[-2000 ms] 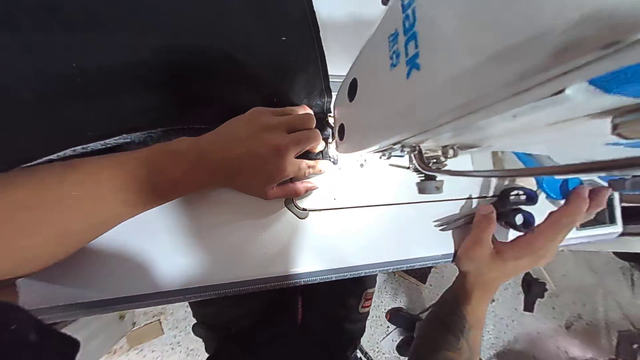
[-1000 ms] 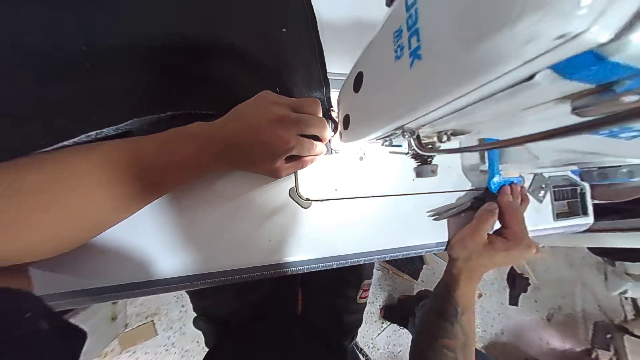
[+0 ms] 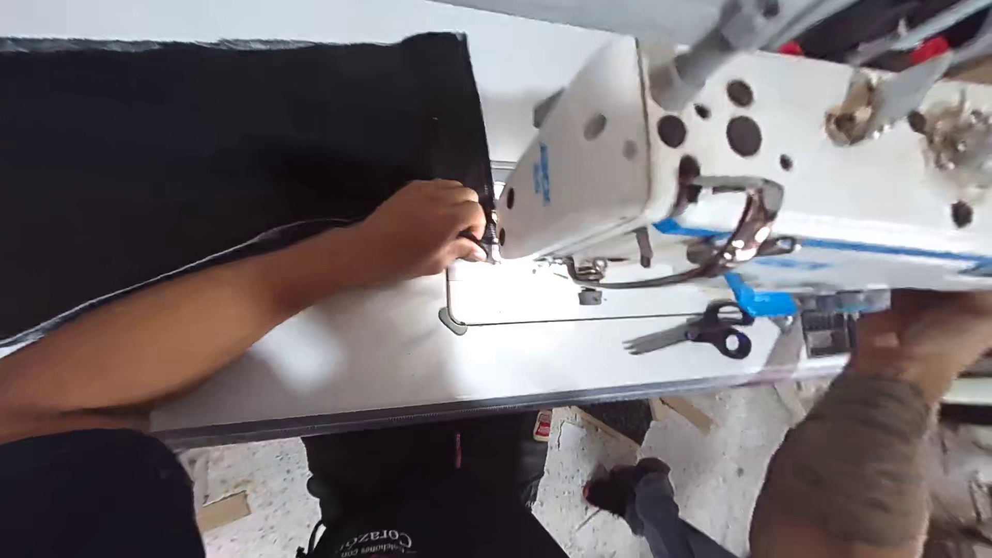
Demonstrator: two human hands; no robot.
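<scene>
Black fabric (image 3: 256, 147) lies spread across the left of the white sewing table. My left hand (image 3: 426, 229) pinches its edge with curled fingers, close beside the head of a white Jack sewing machine (image 3: 581, 155). Over at the right table edge, near the machine's base, is my right hand (image 3: 934, 333); it is blurred and what its fingers touch cannot be made out. Dark-handled scissors (image 3: 717, 329) rest on the table between the two hands, nearer the right one, with their blades pointing left.
A blue bracket-like part (image 3: 763, 301) sits beside the scissors under the machine arm. The table's front edge (image 3: 465, 407) runs below both hands. Pieces of cardboard (image 3: 223, 511) lie on the speckled floor, and a shoe (image 3: 620, 488) shows beneath the table.
My right hand has moved right, away from the scissors and the blue part. My left hand stays at the fabric edge by the machine head. The view has shifted to show more of the machine.
</scene>
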